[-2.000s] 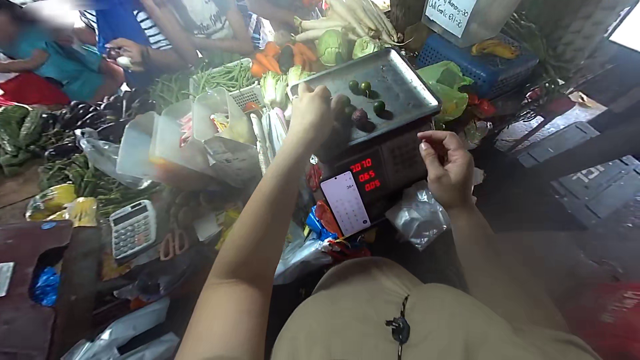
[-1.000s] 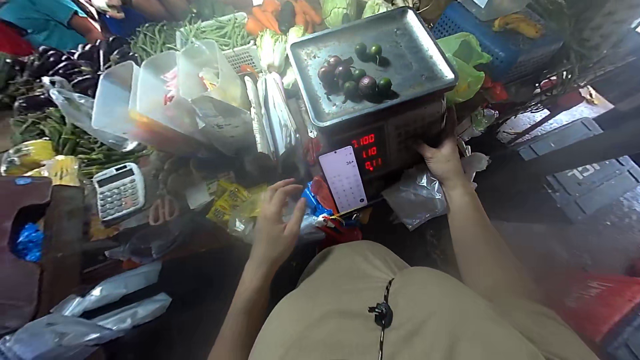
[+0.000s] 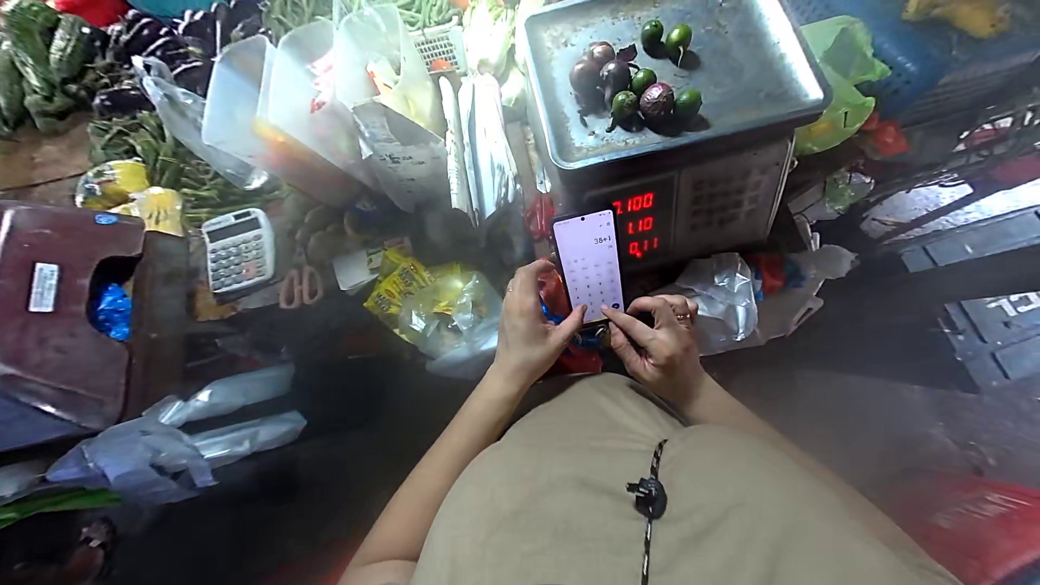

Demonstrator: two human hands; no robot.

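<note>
A smartphone (image 3: 589, 260) with a calculator on its screen stands against the front of a digital scale (image 3: 719, 207). My left hand (image 3: 532, 321) is at the phone's lower left, thumb on its bottom edge; whether it bears the phone's weight I cannot tell. My right hand (image 3: 660, 337) is at the lower right corner, index fingertip at the bottom of the screen, other fingers curled. Above, the scale's metal tray (image 3: 561, 134) holds several small red onions (image 3: 656, 101) and several green calamansi-like fruits (image 3: 678, 36). Red digits glow on the scale's display (image 3: 634, 223).
Translucent plastic containers (image 3: 236, 97) stand at the upper left, near eggplants (image 3: 146, 41) and green beans. A desk calculator (image 3: 240, 250), scissors (image 3: 301, 286) and a maroon box (image 3: 57, 317) lie left. Yellow packets (image 3: 398, 284) and plastic bags (image 3: 719, 296) flank my hands.
My left hand, over the tray two seconds ago, has come down to the phone. My right hand has moved from the scale's right side to the phone's lower corner.
</note>
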